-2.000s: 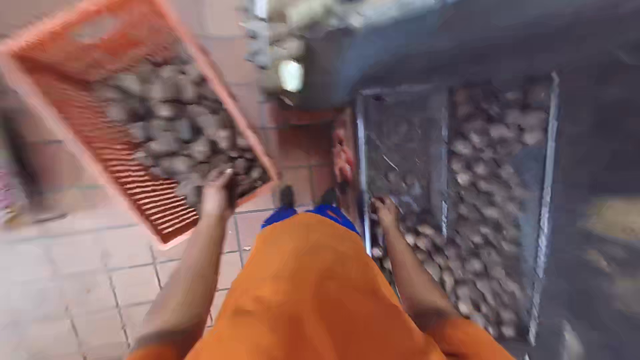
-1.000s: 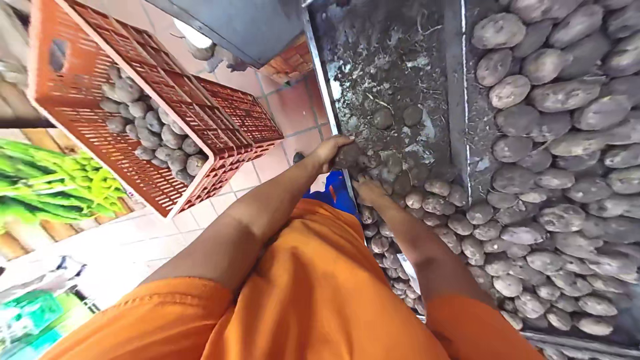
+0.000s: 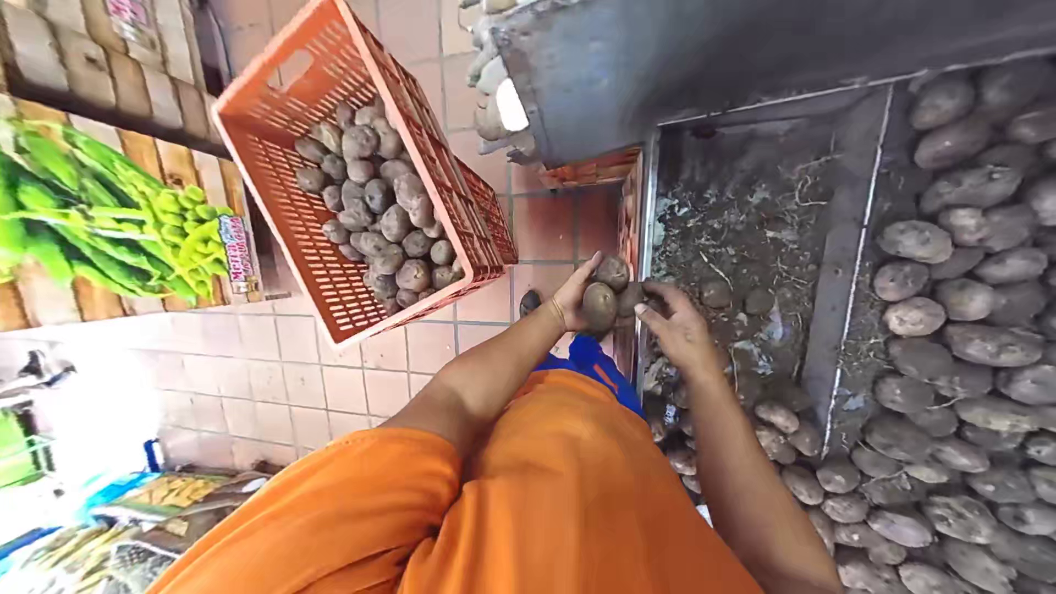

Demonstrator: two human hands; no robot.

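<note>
My left hand point(image 3: 573, 295) cups two potatoes point(image 3: 600, 305) just left of the metal edge of the display bin point(image 3: 649, 239). Close beside them, my right hand point(image 3: 678, 322) has its fingers on another potato point(image 3: 632, 299), which touches the ones in my left hand. An orange plastic crate point(image 3: 487, 268), tilted in view and partly filled with potatoes point(image 3: 396, 223), stands on the tiled floor at the left. The bin's near compartment holds soil, roots and a few potatoes point(image 3: 715, 293); many more potatoes point(image 3: 961, 342) are heaped on the right.
Green vegetables point(image 3: 91, 214) lie on a wooden stand at the far left. A grey metal panel point(image 3: 594, 74) stands at the top, with pale produce beside it. A metal divider point(image 3: 850, 272) splits the bin. My shoe point(image 3: 530, 302) is on the tiles.
Two seconds ago my left hand was at the potatoes in the crate; a second ago it was at the bin's edge. It now holds potatoes, and my right hand has come up to them.
</note>
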